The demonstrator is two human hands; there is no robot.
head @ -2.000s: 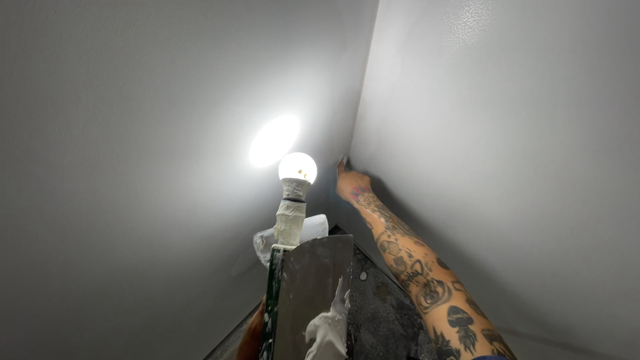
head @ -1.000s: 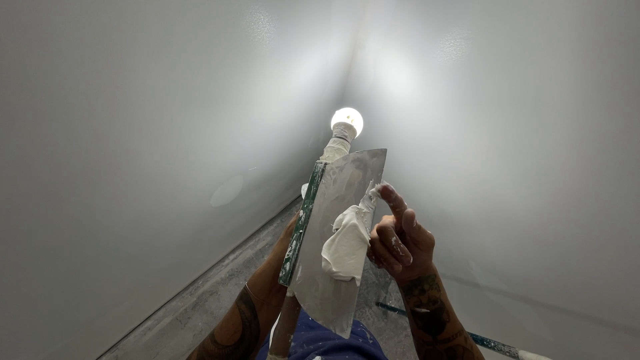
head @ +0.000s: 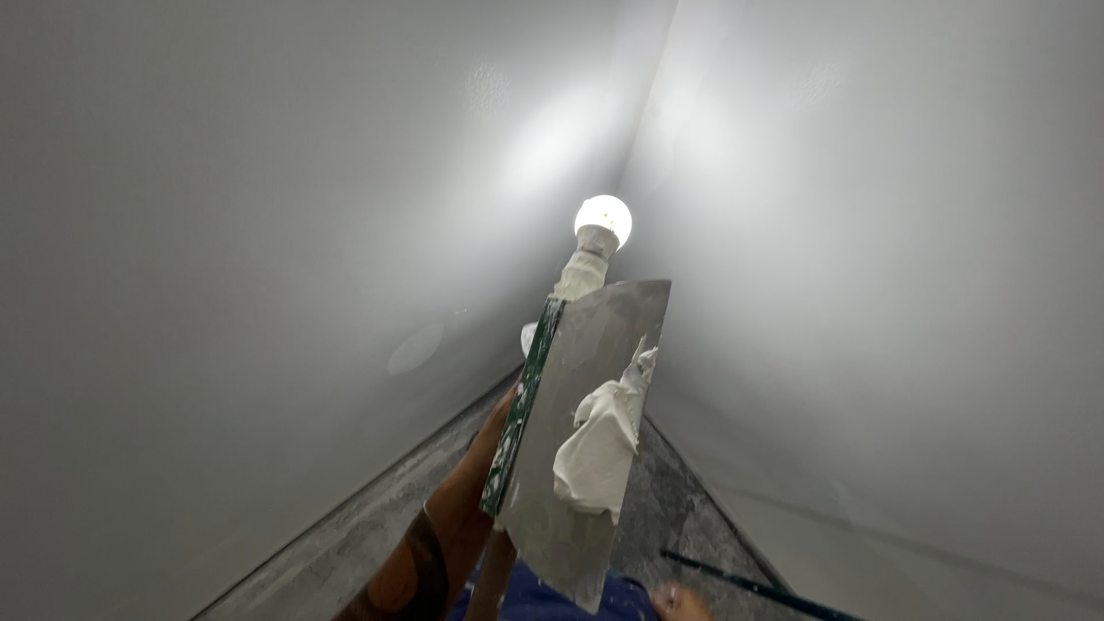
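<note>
My left hand (head: pixel 498 435) grips a wide metal spatula blade (head: pixel 595 336) from behind; its fingers are mostly hidden. The blade has a green backing strip (head: pixel 522 410) spotted with white compound. A thick lump of white compound (head: pixel 601 448) lies on its face, with a thin streak near the right edge. Just beyond the blade's top stands a lit bulb (head: pixel 603 222) on a holder wrapped in pale tape (head: pixel 581 274). At the bottom edge a blurred patch of skin, perhaps my right hand (head: pixel 681 601), is partly cut off; its fingers cannot be made out.
Two smooth pale walls (head: pixel 259 259) meet in a corner behind the bulb. Below is a grey, stained floor (head: pixel 388 492). A dark thin pole (head: pixel 742 582) slants at the lower right. Blue clothing (head: pixel 552 595) shows at the bottom.
Two seconds ago the right arm reached up to the corner; one second ago the right hand was at the blade's right edge. It has since moved away from the blade.
</note>
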